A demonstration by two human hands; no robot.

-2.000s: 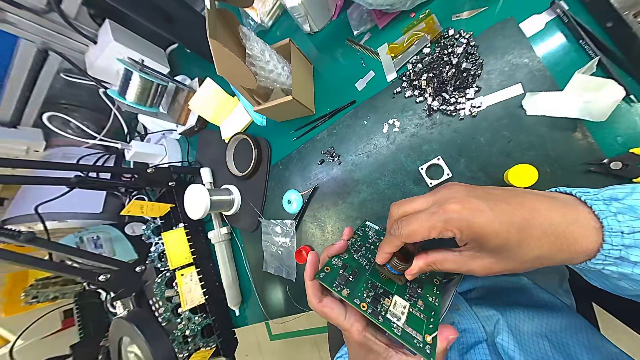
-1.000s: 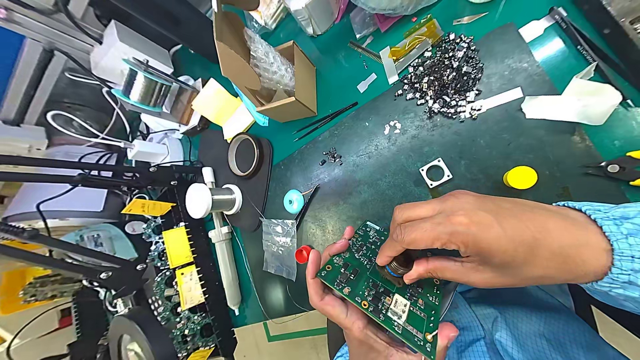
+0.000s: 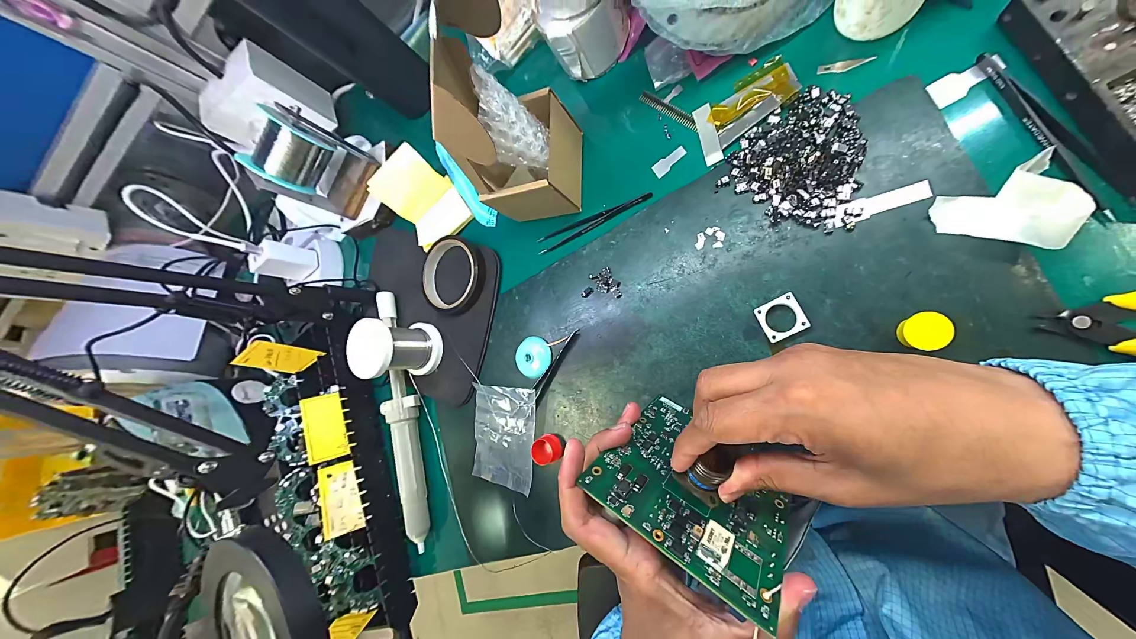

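A green printed circuit board [image 3: 652, 519] lies tilted in my left hand [image 3: 621, 541], whose fingers and thumb hold its edges from below. My right hand [image 3: 781, 426] grips a dark, round threaded part [image 3: 710, 469] with a blue ring, between thumb and fingers, against the board's face. Beyond my hands, a white square plate with a round hole [image 3: 769, 330] and a yellow round cap [image 3: 926, 331] rest on the dark mat. A red cap [image 3: 548, 449] and a clear plastic bag [image 3: 504, 439] are left of the board.
A heap of small black components [image 3: 799, 160], tweezers [image 3: 596, 224] and an open cardboard box [image 3: 564, 160] are at the back. Solder spools, a tape roll [image 3: 450, 274] and a large syringe [image 3: 408, 470] stand or lie left. Cutters [image 3: 1087, 321] lie at the right; racked boards are lower left.
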